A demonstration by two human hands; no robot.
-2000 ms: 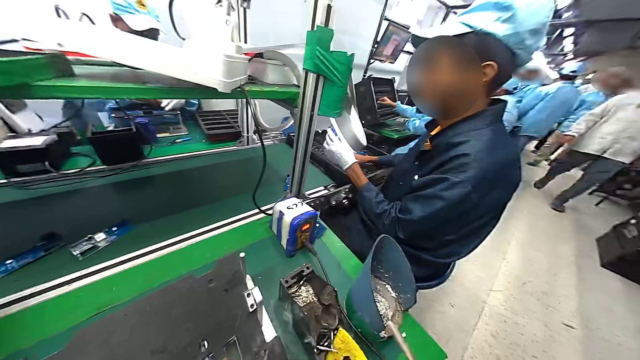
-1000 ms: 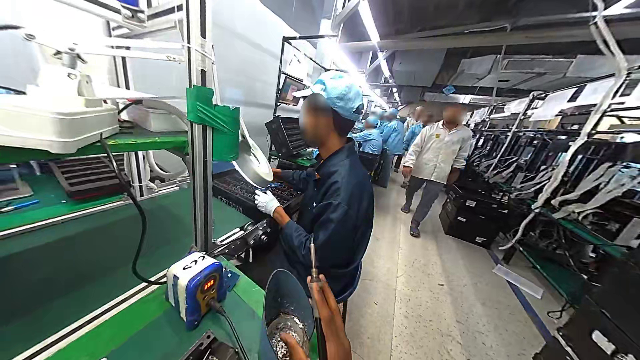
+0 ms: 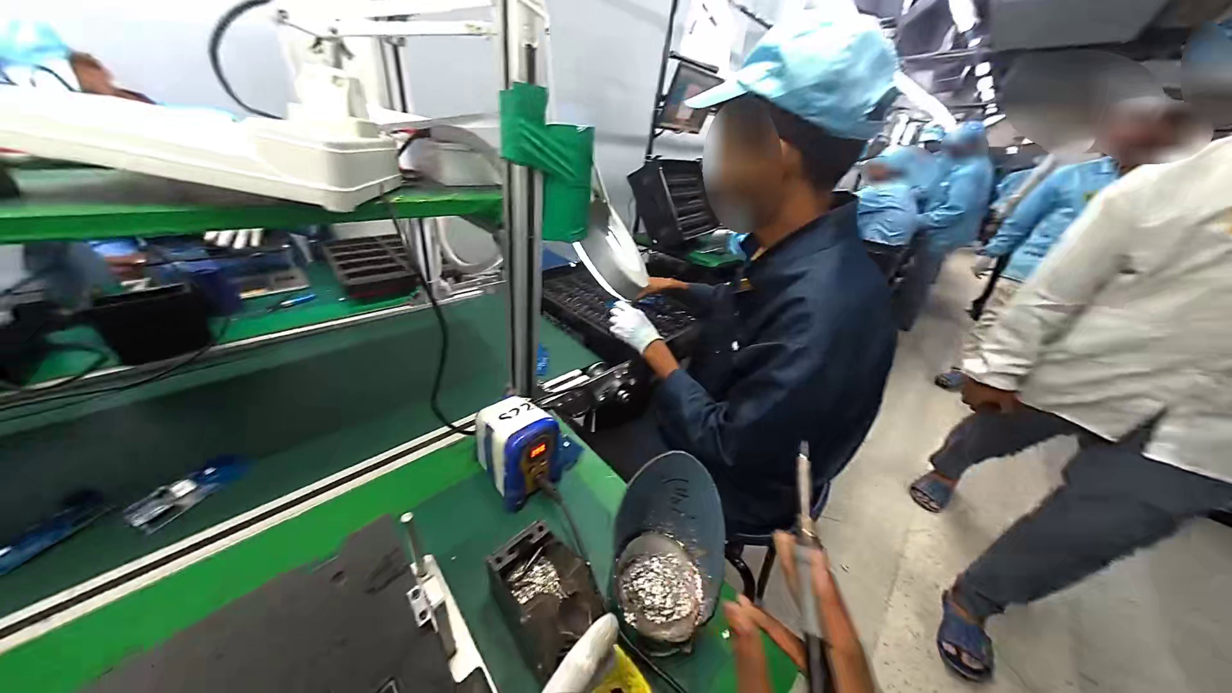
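Observation:
My right hand [image 3: 828, 616], bare, holds a soldering iron [image 3: 807, 539] upright, its metal tip pointing up. Left of it, a dark scoop-shaped container [image 3: 671, 496] holds silvery scraps. A dark metal box [image 3: 525, 577] with more such bits stands beside it, near a yellow item [image 3: 624, 674]. At the bottom edge a white-gloved finger [image 3: 589, 653], seemingly of my left hand, shows over the yellow item; the rest of that hand is out of view. Behind the box stands a blue and white soldering station [image 3: 520, 452] with a lit display. A dark mat and a metal fixture [image 3: 438, 606] lie at left.
A co-worker [image 3: 770, 318] sits just beyond the bench, one gloved hand at a black tray [image 3: 602, 308]. A person [image 3: 1107, 289] stands in the aisle at right. A metal post [image 3: 525, 260] with green tape rises from the bench, and a white lamp base [image 3: 327, 159] rests on the shelf.
The view has swung towards the aisle and back left. The white-gloved finger has come into view at the bottom. The person in the light shirt is now much nearer than one second ago.

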